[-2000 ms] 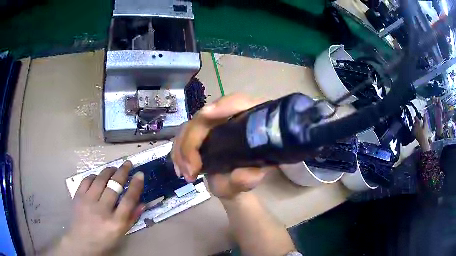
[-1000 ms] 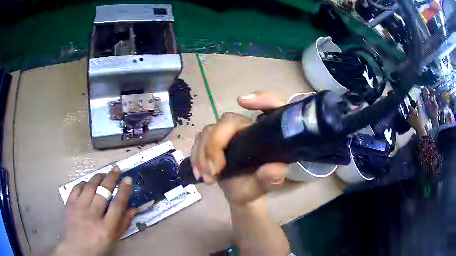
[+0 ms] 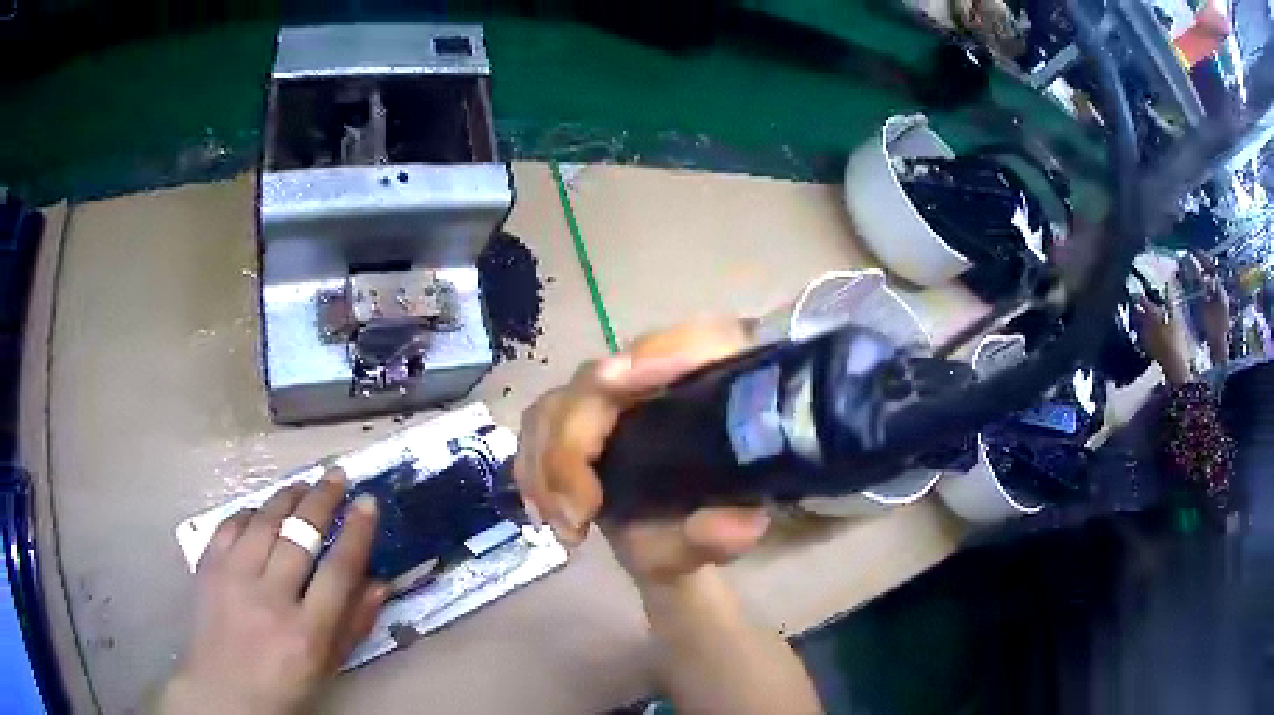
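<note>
A black plastic housing [image 3: 430, 514] lies on the white fixture plate [image 3: 482, 594]. My left hand [image 3: 287, 573], with a ring on one finger, lies flat over the left end of the housing, fingers spread on it. My right hand [image 3: 636, 461] is wrapped around the thick black electric screwdriver [image 3: 699, 436], tilted with its cable end up to the right. The screwdriver's front end points at the right end of the housing; its tip is hidden by my fingers, so contact cannot be told.
The silver-grey screw feeder [image 3: 384, 217] stands behind the fixture, with a dark screw pile [image 3: 513, 296] at its right. White bowls [image 3: 890, 196] with black parts stand at right. A green strip [image 3: 587, 259] crosses the bench. Another person's arm [image 3: 1188, 405] shows at far right.
Over the last second my right hand and the screwdriver have shifted slightly left and down, and the thumb now lies closer to the screwdriver. My left hand stays on the housing.
</note>
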